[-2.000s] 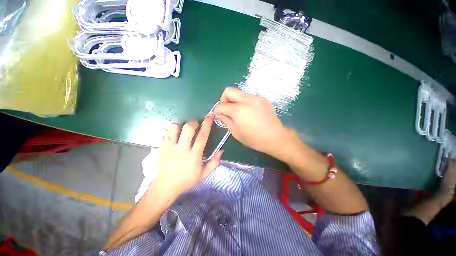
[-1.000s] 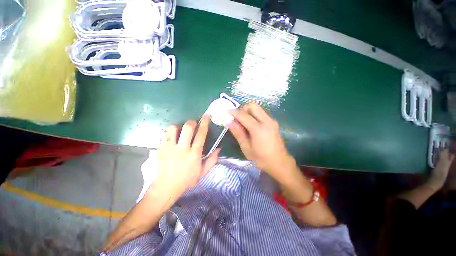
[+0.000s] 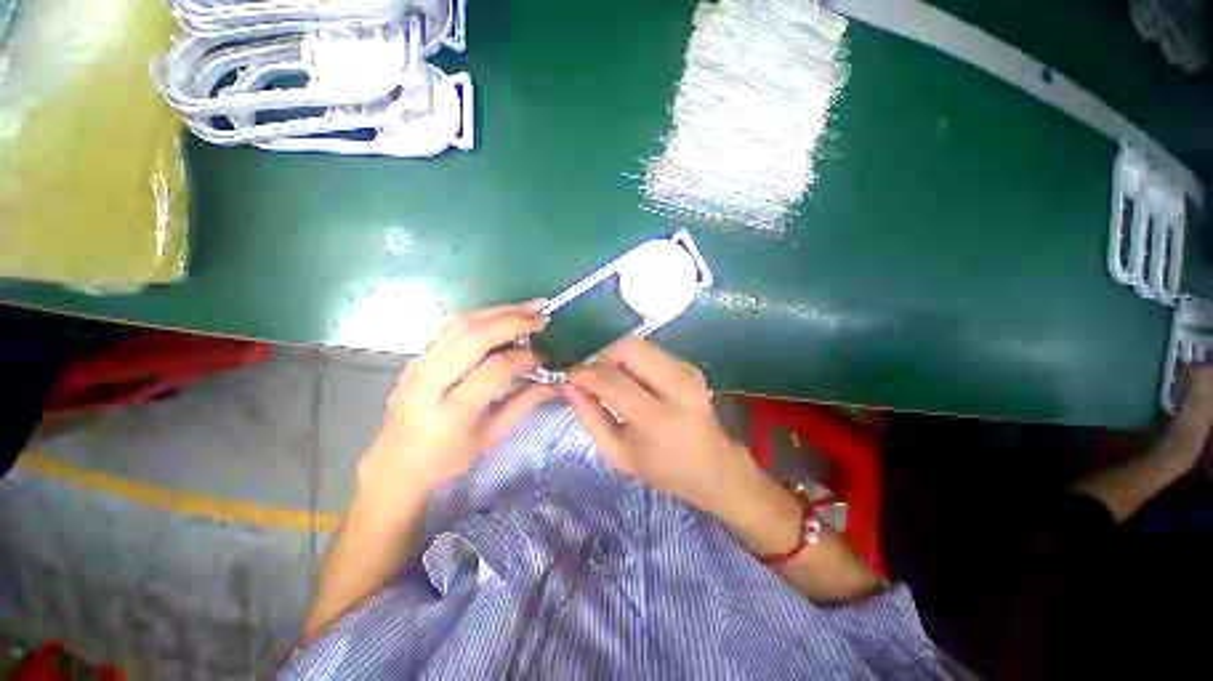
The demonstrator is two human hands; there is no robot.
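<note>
A white plastic frame, a long open oval with a round disc near its squared far end, lies tilted over the near edge of the green table. My left hand grips its rounded near end from the left. My right hand holds the same near end from the right, fingertips close to my left fingertips. Whether a thin strip is between the fingertips I cannot tell. A pile of thin silvery-white strips lies flat ahead of my hands.
Stacked white frames stand at the far left beside a clear bag with yellow contents. More white frames lie at the right, near another person's hand. A red stool is below the green table.
My right hand has moved from the frame's disc down to its near end. The disc end now shows uncovered, further right. My left hand has shifted slightly up. The camera view has shifted.
</note>
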